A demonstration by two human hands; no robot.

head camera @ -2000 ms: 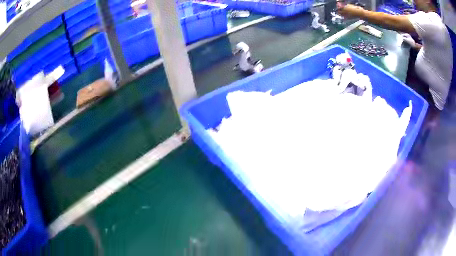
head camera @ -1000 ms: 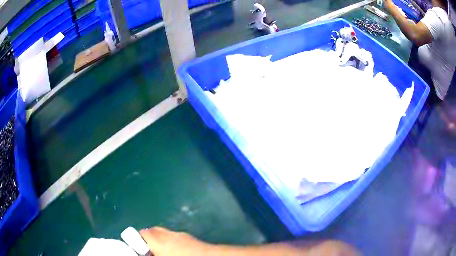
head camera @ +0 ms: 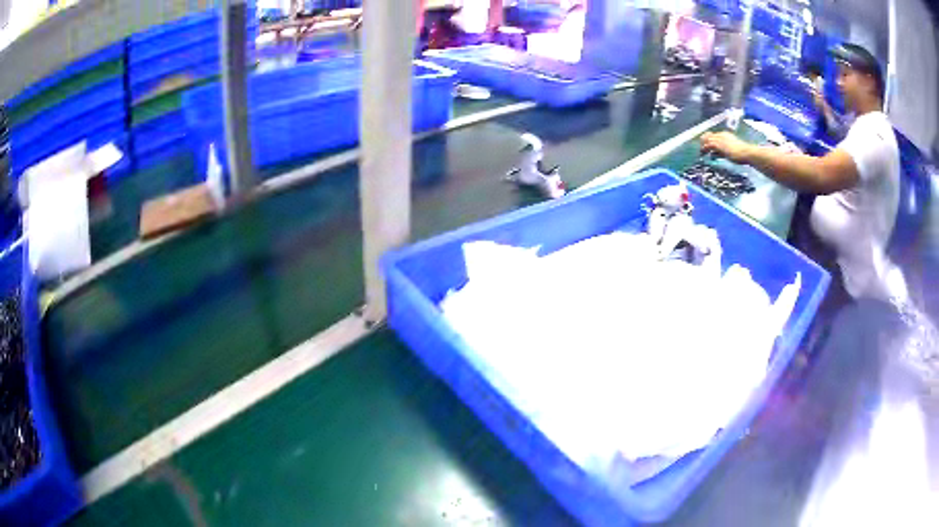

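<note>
Neither of my hands is in the picture. A large blue product bin (head camera: 468,379) lies nearest in front of me, at centre right on the green bench. It holds a glaring white liner (head camera: 607,340), too bright to show detail. A white body with a red spot (head camera: 671,204) lies at the bin's far corner, with more white shape just below it. Another white unit (head camera: 532,170) sits on the dark green strip just beyond the bin's far edge.
A small-parts bin (head camera: 49,453) full of dark parts is at the left edge. A white upright post (head camera: 385,165) rises from the pale rail (head camera: 232,401). A cardboard piece (head camera: 177,211) lies beyond. A person (head camera: 860,185) stands at right, arm over a parts pile (head camera: 721,180).
The view has tilted up, showing more background. The bare hand and the white thing by it, seen at the bottom one second ago, are out of view. The other person's arm reaches over the bench.
</note>
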